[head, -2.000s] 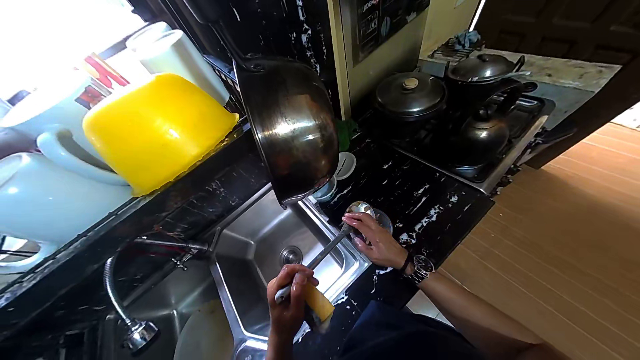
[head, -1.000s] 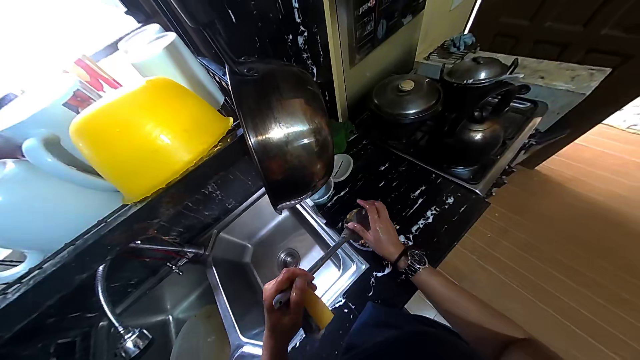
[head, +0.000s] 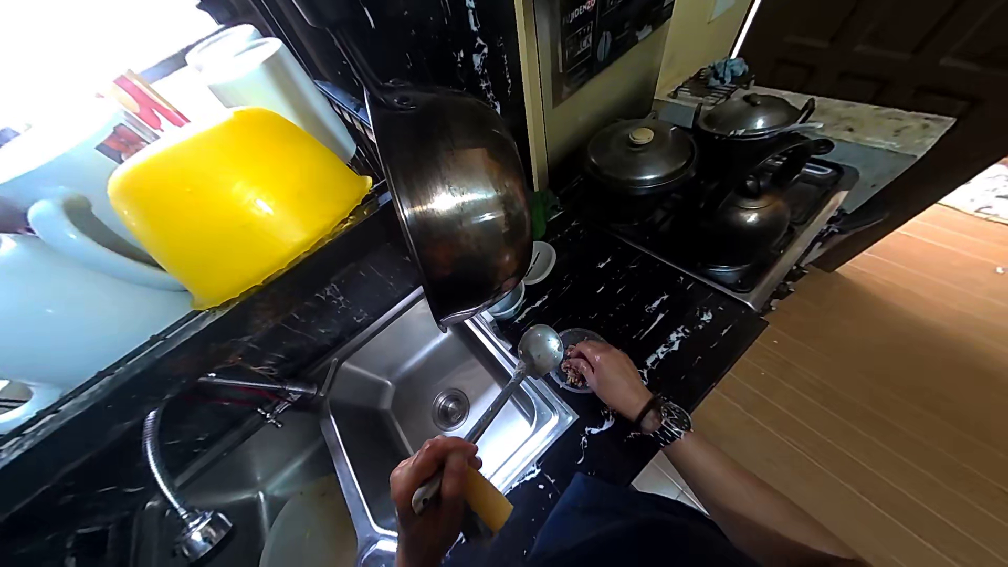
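My left hand [head: 435, 492] is closed around the handle of a metal ladle [head: 540, 350], whose bowl hangs over the sink's right rim. A yellow object [head: 487, 499], perhaps a sponge or another handle, shows beside the same hand; how it is held cannot be told. My right hand [head: 606, 376] has its fingertips in a small clear bowl [head: 581, 339] on the black marbled counter. Brownish bits of food [head: 573, 376] lie in that bowl at the fingertips. Whether the fingers pinch any of them is hidden.
A steel sink [head: 409, 370] with a flexible faucet [head: 203, 531] lies at left. A large wok [head: 465, 205] hangs above its back edge. Small white dishes [head: 540, 263] stand behind the ladle. The stove holds a lidded pot [head: 642, 153] and a kettle [head: 748, 220]. A yellow tub [head: 236, 205] sits on the ledge.
The ladle's bowl, earlier up against my right hand, now stands apart from it. My right hand has moved down into the clear bowl.
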